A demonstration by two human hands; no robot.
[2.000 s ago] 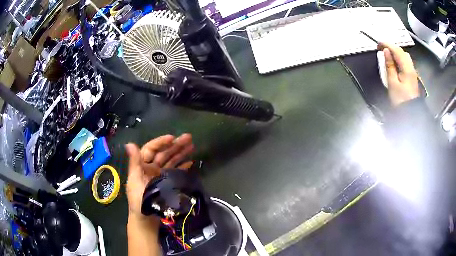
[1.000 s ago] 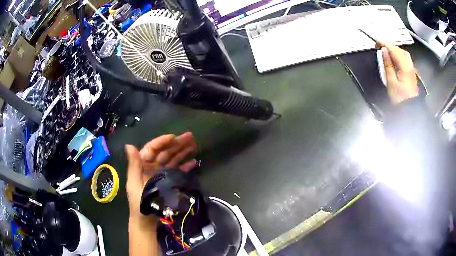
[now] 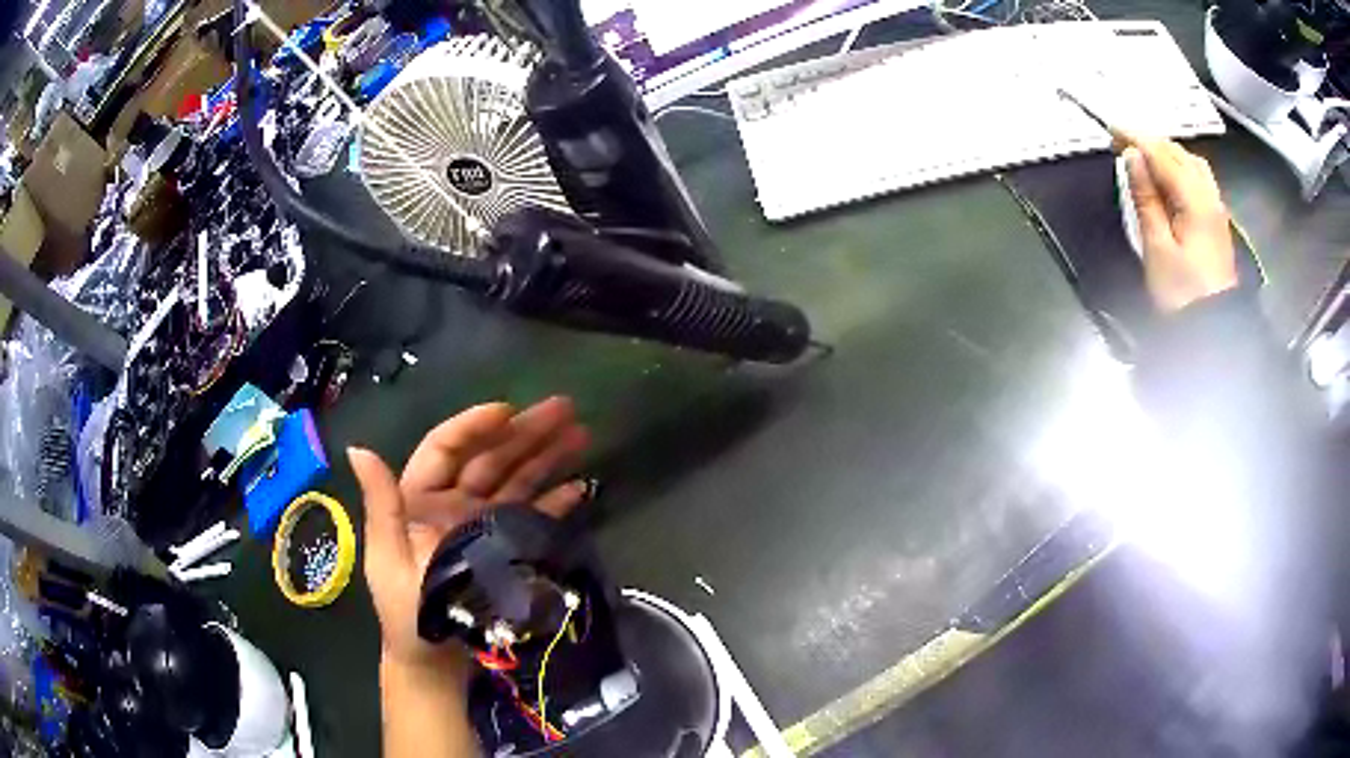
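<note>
The open black camera head housing (image 3: 511, 570) is at the bottom centre on its white base (image 3: 729, 684), with red and yellow wires showing inside. My left hand (image 3: 471, 471) is behind and beside the housing, palm up, thumb and fingers apart; the housing hides part of the palm. My right hand (image 3: 1184, 222) is at the upper right, closed over the white computer mouse (image 3: 1131, 205), which is mostly hidden. A thin dark pointed tool (image 3: 1088, 110) sticks out from its fingers over the keyboard.
A black electric screwdriver (image 3: 666, 304) hangs over the mat before a fan (image 3: 444, 141). A keyboard (image 3: 962, 119) lies behind. At left are a yellow ring with screws (image 3: 348, 551), a blue packet (image 3: 286, 471) and black-and-white units (image 3: 244, 689).
My left thumb has spread outward to the left, and the hand is opened wider. My right hand and the housing have barely moved.
</note>
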